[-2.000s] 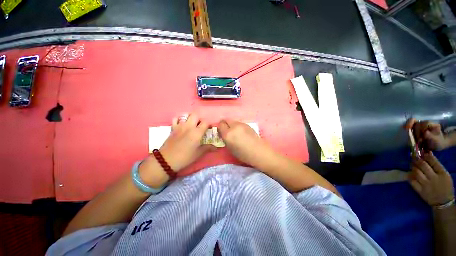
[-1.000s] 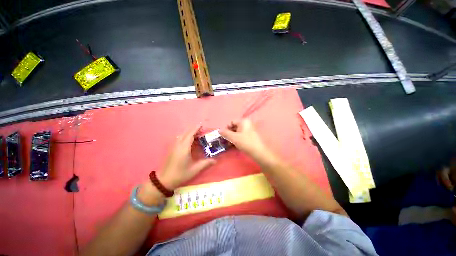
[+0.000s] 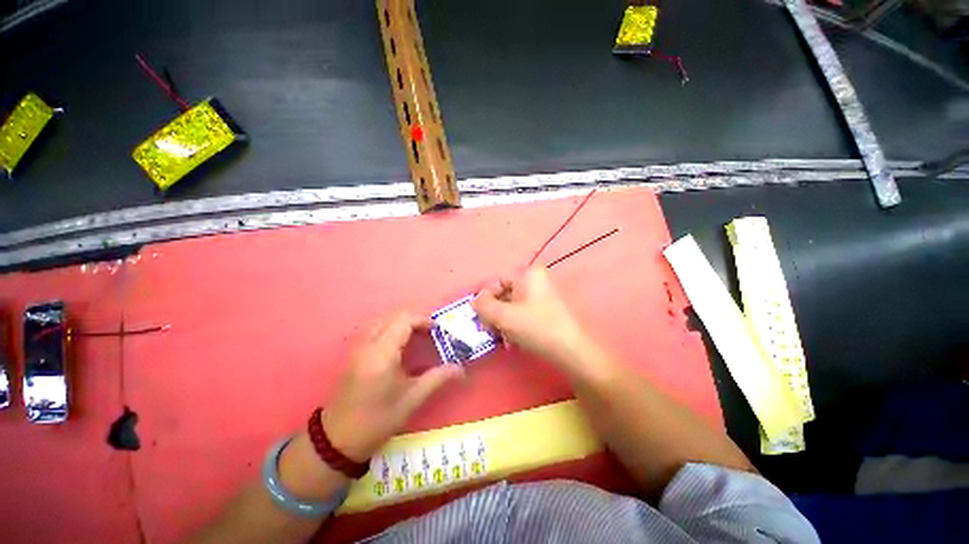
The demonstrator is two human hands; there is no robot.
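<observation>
A small shiny battery pack lies on the red mat between my hands, its silver and dark face up. My left hand holds its left end between thumb and fingers. My right hand has its fingertips on the pack's right end and hides that end. Thin red and black lead wires stick out beyond my right hand to the upper right. A pale yellow label strip with small printed marks lies nearest me, partly under my left wrist. Whether a label is in my fingertips cannot be seen.
Crossed spare strips lie at right. More dark shiny packs stand at the mat's left. Beyond the metal rail, the dark belt carries yellow packs, a slotted orange-brown bar and a pale crossbar.
Both hands left the strip and went to the pack, which has been brought nearer and turned. The strip now lies uncovered in its middle. Over the last second the fingers shifted slightly on the pack.
</observation>
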